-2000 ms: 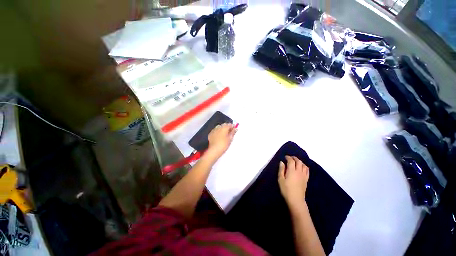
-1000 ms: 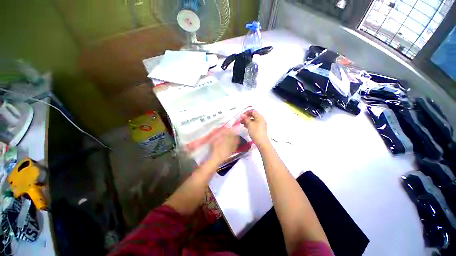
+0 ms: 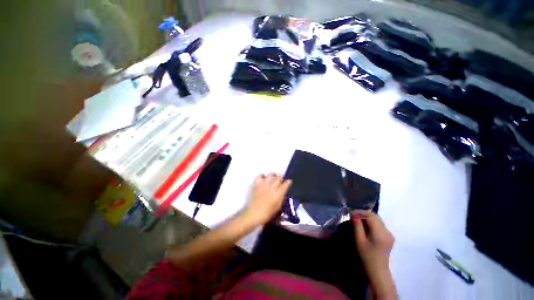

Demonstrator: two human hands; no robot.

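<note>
A black garment [image 3: 310, 249] lies flat at the table's front edge. A clear polybag [image 3: 319, 215] lies over its upper part and shines along its near edge. My left hand [image 3: 268, 196] is at the bag's left side, fingers on its edge; whether it grips the film or the cloth is hard to tell. My right hand [image 3: 372, 231] pinches the bag's near right corner between thumb and fingers.
A phone [image 3: 209, 177] with a cable and empty polybags [image 3: 155, 149] with red strips lie left. White papers [image 3: 108, 111] and a bottle [image 3: 192, 75] stand back left. Bagged garments [image 3: 263, 67] lie at the back. Snips [image 3: 454, 265] and unbagged black garments [image 3: 503, 217] lie right.
Both hands have moved from the stack of empty bags to the black garment, and a bag now lies over it. The phone is uncovered on the table. The view has turned right.
</note>
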